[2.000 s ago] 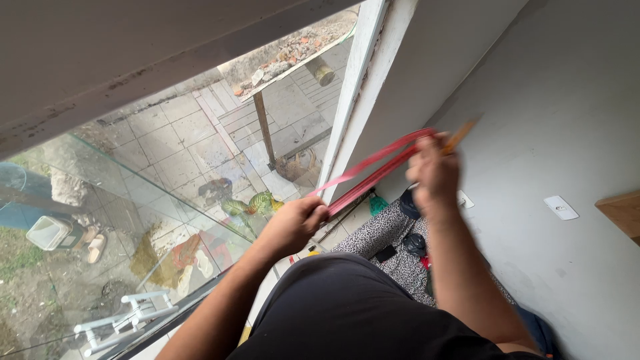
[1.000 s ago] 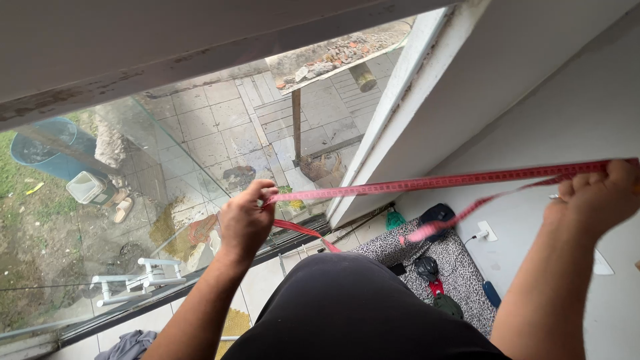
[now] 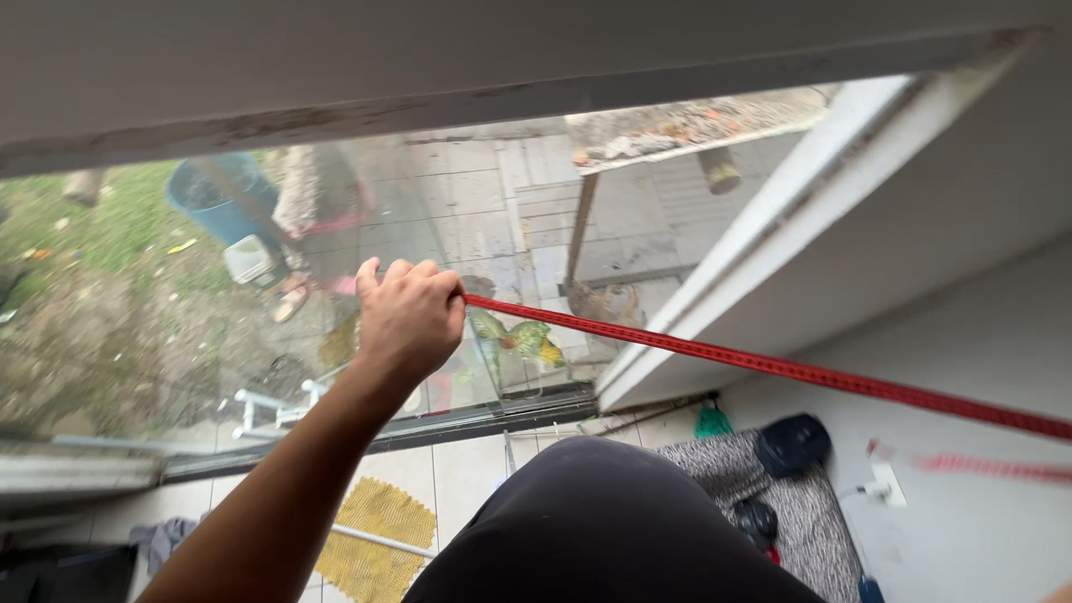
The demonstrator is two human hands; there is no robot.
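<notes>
My left hand (image 3: 412, 314) is in front of the glass pane, its fingers closed on a red measuring tape (image 3: 712, 350). From that hand the tape runs taut across the white window frame and out of view at the right edge. A blurred loose piece of the tape hangs below it, near the wall socket. My right hand is out of the picture; only a sliver of skin shows in the bottom right corner, so what it holds is hidden.
A wall socket with a plug (image 3: 886, 486) is at right. Below lie a patterned cushion or cover (image 3: 808, 528), a dark cap (image 3: 794, 444) and a yellow mat (image 3: 377, 536). Beyond the glass are a blue bin (image 3: 222, 201), a white ladder-like frame (image 3: 272, 414) and tiled paving.
The tape, folded between both hands two seconds ago, has been drawn out long. My right hand has moved right and out of view. The view has shifted left.
</notes>
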